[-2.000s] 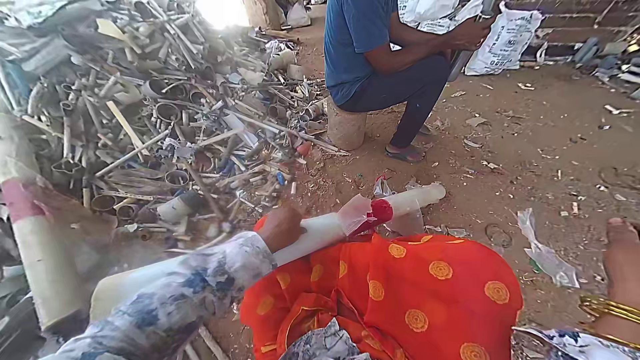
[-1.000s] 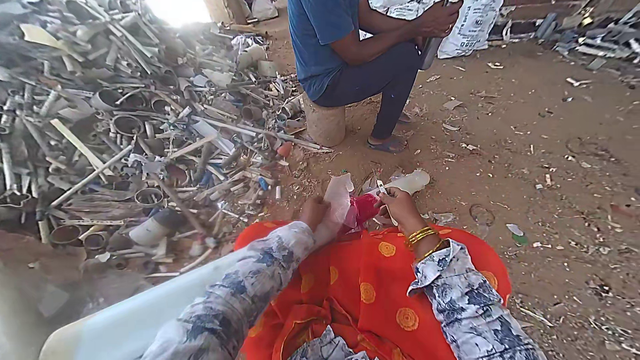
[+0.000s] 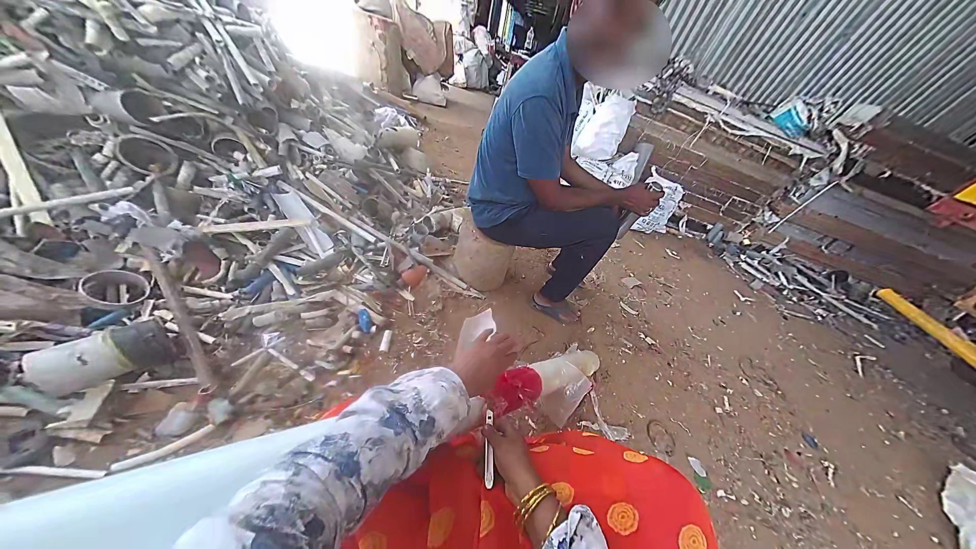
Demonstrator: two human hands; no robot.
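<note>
A long pale plastic pipe (image 3: 175, 488) slants up from the lower left across my lap, with a red wrapped band (image 3: 518, 387) and a cream far end (image 3: 568, 371) wrapped in clear film. My left hand (image 3: 482, 362) lies over the pipe just left of the red band, beside a raised whitish flap of film (image 3: 474, 328); whether its fingers grip the film cannot be told. My right hand (image 3: 509, 454) is closed on a slim white-handled knife or cutter (image 3: 489, 450), held upright close to the red band. Orange cloth (image 3: 610, 488) with yellow circles covers my lap.
A large heap of scrap plastic pipes (image 3: 191, 191) rises at the left. A person in a blue shirt (image 3: 522, 145) sits ahead on a drum-like block (image 3: 483, 255), holding a grey piece. White sacks (image 3: 606, 130), wooden planks (image 3: 862, 236), and a yellow bar (image 3: 930, 328) stand at the right.
My right hand, away from the pipe at the far right two seconds ago, came to the red band and is now nearer my lap with the white tool. The view has tilted up.
</note>
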